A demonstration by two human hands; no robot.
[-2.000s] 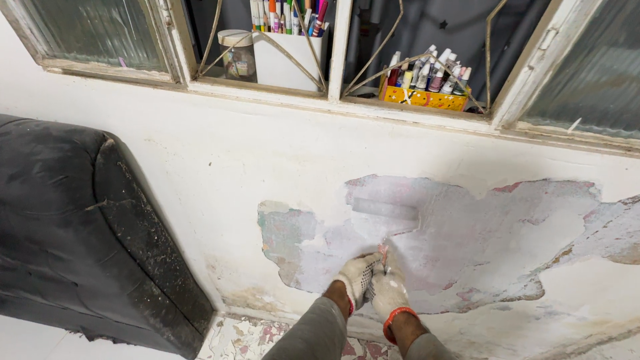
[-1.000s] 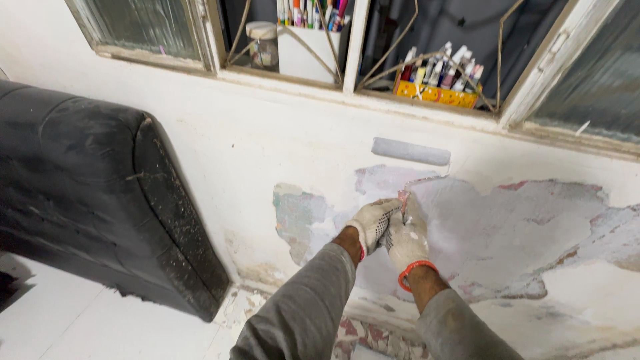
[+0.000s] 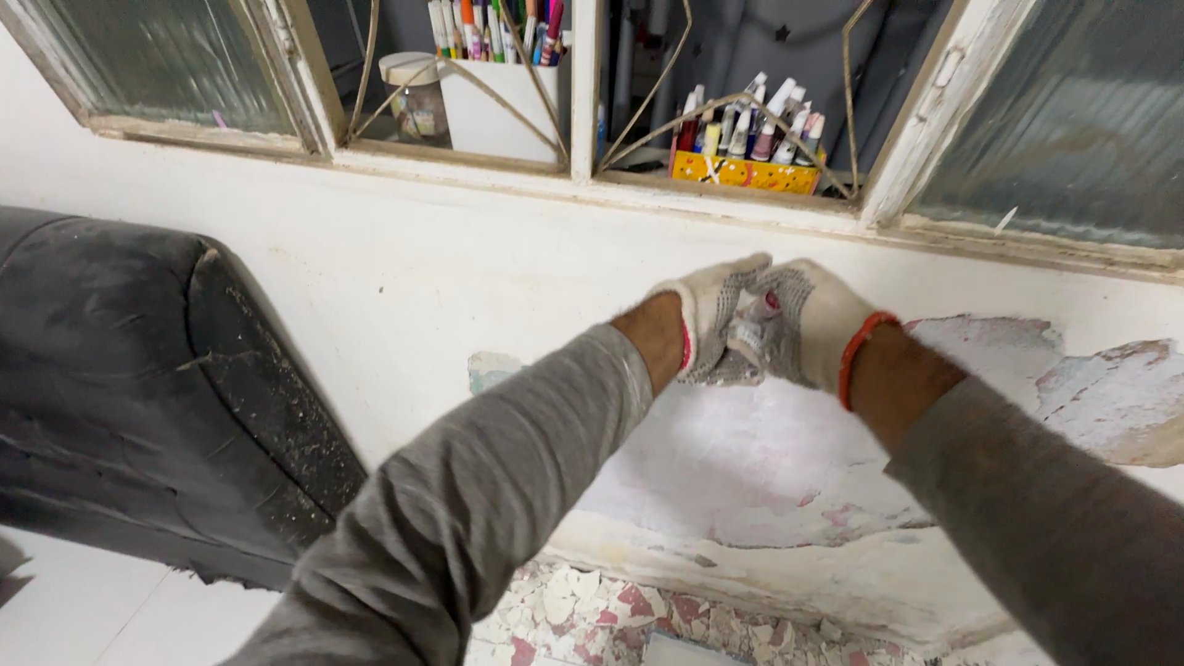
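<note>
My left hand (image 3: 714, 319) and my right hand (image 3: 803, 322) wear off-white knit work gloves with dark grip dots. Both are together in front of the white wall, just under the window frame, closed around the handle of a hand tool (image 3: 770, 302). A small red part of it shows between the gloves; its flat head is hidden behind my hands. Below them, the wall has a large bare patch (image 3: 740, 462) of pale grey-lilac, with ragged paint edges. A smaller greenish patch (image 3: 490, 370) lies left of my forearm.
A black tufted upholstered piece (image 3: 120, 370) stands by the wall at left. Above runs a window with a worn frame (image 3: 462, 171) and metal grille; behind it are a white marker holder (image 3: 504, 111), a lidded jar (image 3: 413, 102) and a yellow box (image 3: 740, 173) of tubes. Paint chips (image 3: 592, 610) cover the floor below.
Both hands have moved up the wall with the tool, from the bare patch to just below the window. The tool's flat grey head, seen above the hands earlier, is now hidden.
</note>
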